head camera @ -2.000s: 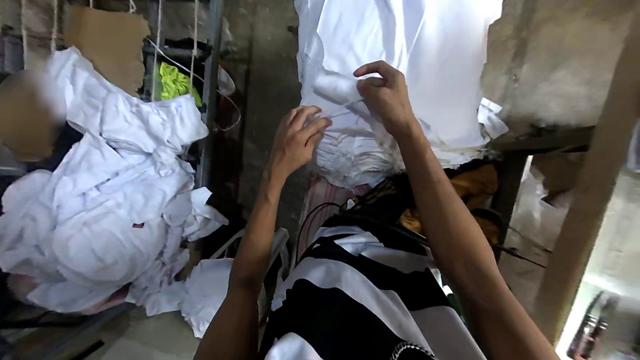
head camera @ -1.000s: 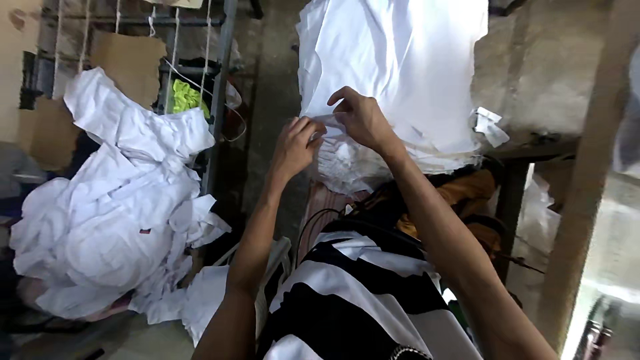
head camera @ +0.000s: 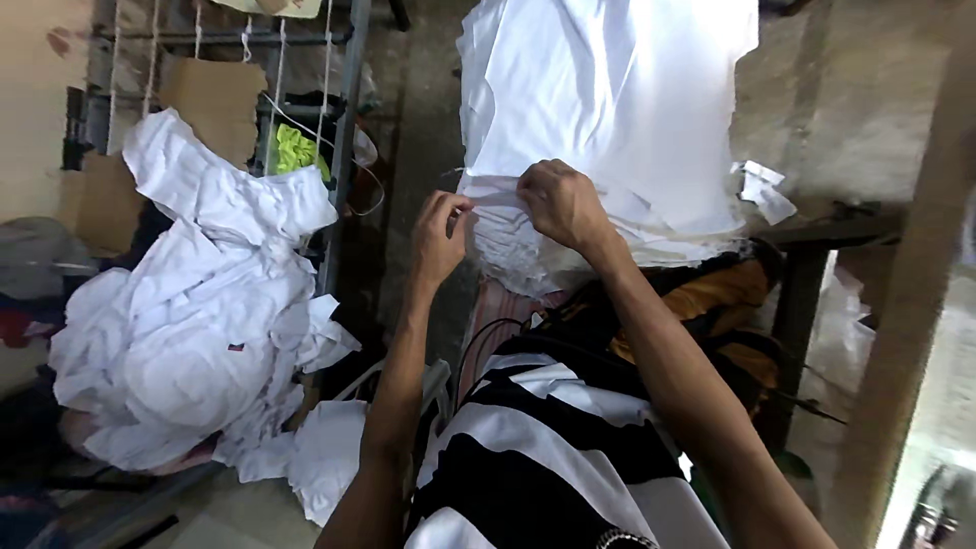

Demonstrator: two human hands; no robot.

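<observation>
A thick stack of white fabric pieces [head camera: 610, 99] lies ahead of me, its near edge ruffled in many layers. My right hand [head camera: 560, 198] pinches the edge of a narrow white fabric strip [head camera: 496, 191] at the stack's near left part. At the strip's left end is my left hand [head camera: 444, 229], thumb and forefinger close to the corner; whether it grips the cloth cannot be told. Small white scraps [head camera: 765, 191] lie at the stack's right side.
To the left, a big heap of white cloth [head camera: 198, 328] lies beside a metal rack [head camera: 347, 114] strung with cords. Black and orange cloth [head camera: 717, 297] is bunched below the stack. A wooden post [head camera: 892, 290] stands at right.
My right hand has come down onto the cloth from its raised pose above the stack's near edge. The left hand stays at the stack's left corner.
</observation>
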